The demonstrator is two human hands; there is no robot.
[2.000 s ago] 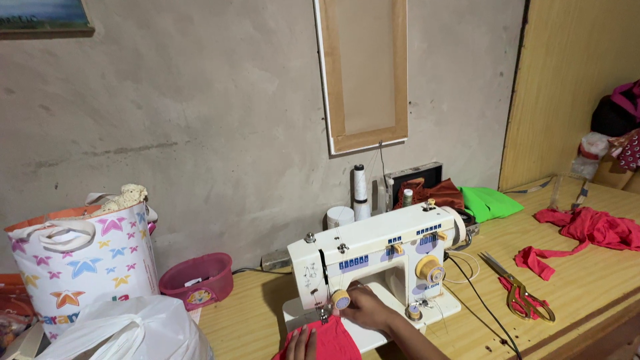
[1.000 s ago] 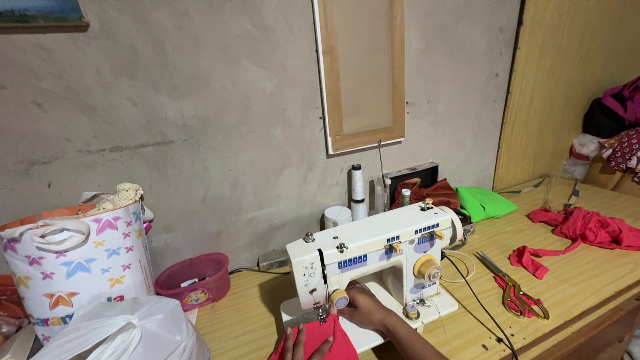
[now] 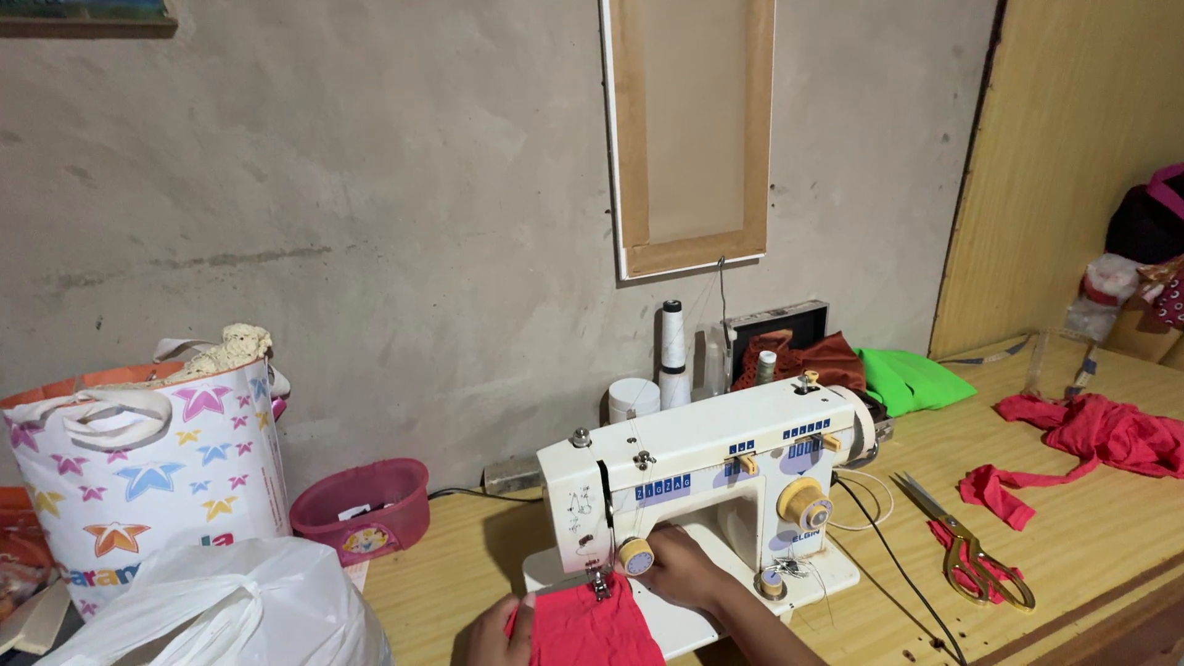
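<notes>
A white Elgin sewing machine (image 3: 703,462) stands on the wooden table. Red fabric (image 3: 592,624) lies on its bed, with the far edge under the presser foot (image 3: 599,585). At the fabric's left edge is my left hand (image 3: 499,634), its thumb and fingers on the cloth. My right hand (image 3: 675,564) reaches under the machine's arm, behind the dial, and touches the far right side of the fabric; its fingertips are partly hidden. Cones of white thread (image 3: 673,356) stand behind the machine, and a small spool (image 3: 766,367) is at its back.
Gold-handled scissors (image 3: 962,546) lie right of the machine over red scraps, near a black cord (image 3: 902,573). More red fabric (image 3: 1101,430) and green cloth (image 3: 911,379) lie farther back. At left are a pink plastic basket (image 3: 365,509), a star-patterned bag (image 3: 157,472) and a white plastic bag (image 3: 231,610).
My left hand has moved to the left edge of the red fabric; earlier it lay on the cloth in front of the presser foot. My right hand stays under the machine's arm.
</notes>
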